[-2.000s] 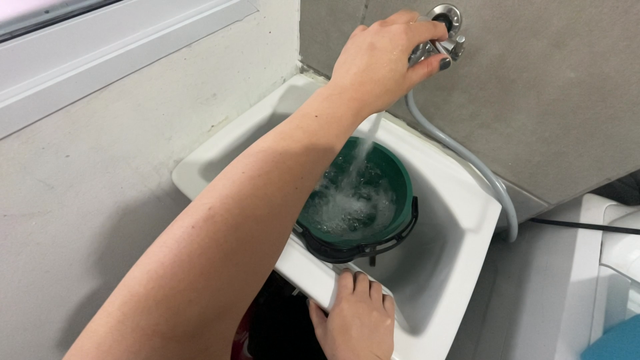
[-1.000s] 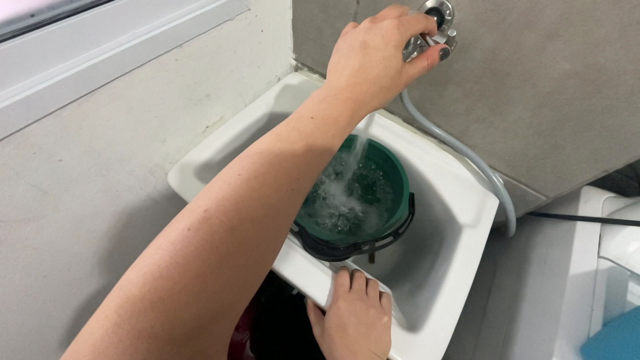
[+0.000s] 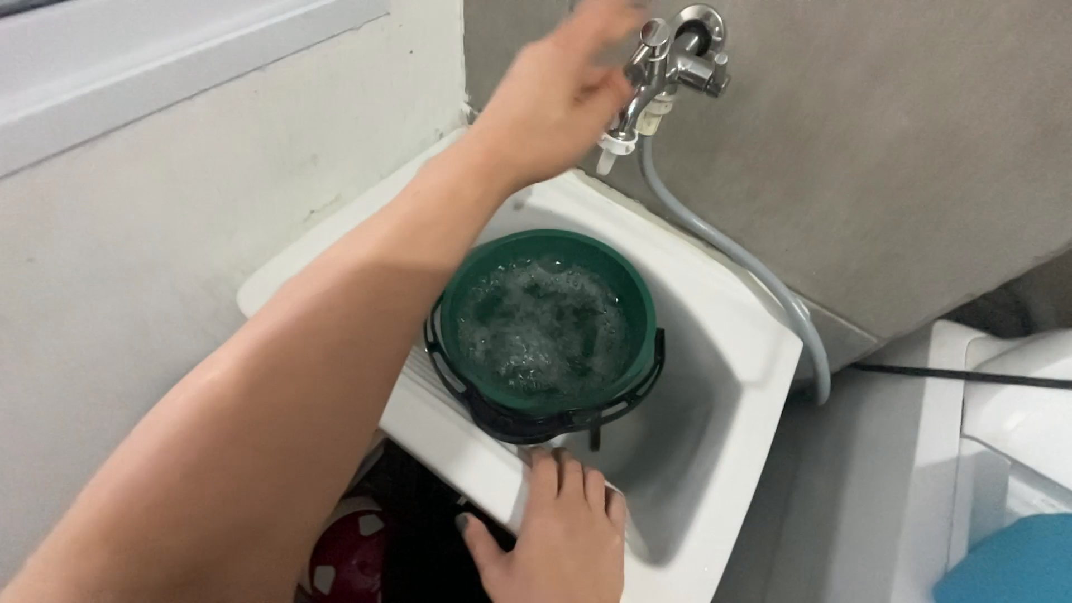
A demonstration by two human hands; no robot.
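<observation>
My left hand (image 3: 557,96), blurred by motion, is raised just left of the chrome wall tap (image 3: 653,75) and holds nothing; its fingertips reach the top edge of the view. Below the tap, a green plastic bucket (image 3: 641,293) with a black rim piece and handle sits in a white laundry sink (image 3: 712,293). Bubbly water (image 3: 544,327) fills much of the bucket, and no stream falls from the spout. My right hand (image 3: 557,528) grips the sink's front rim, fingers over the edge and thumb on the outer side.
A grey hose (image 3: 720,239) runs from the tap down the tiled wall. On the right stand a white appliance (image 3: 938,435), a black cable (image 3: 963,374) and a blue object (image 3: 1013,561). A red and white item (image 3: 347,548) lies below the sink. A window frame (image 3: 193,67) is at upper left.
My left hand has let go of the tap and moved off to its left. The stream into the bucket has stopped. My right hand stays on the sink rim.
</observation>
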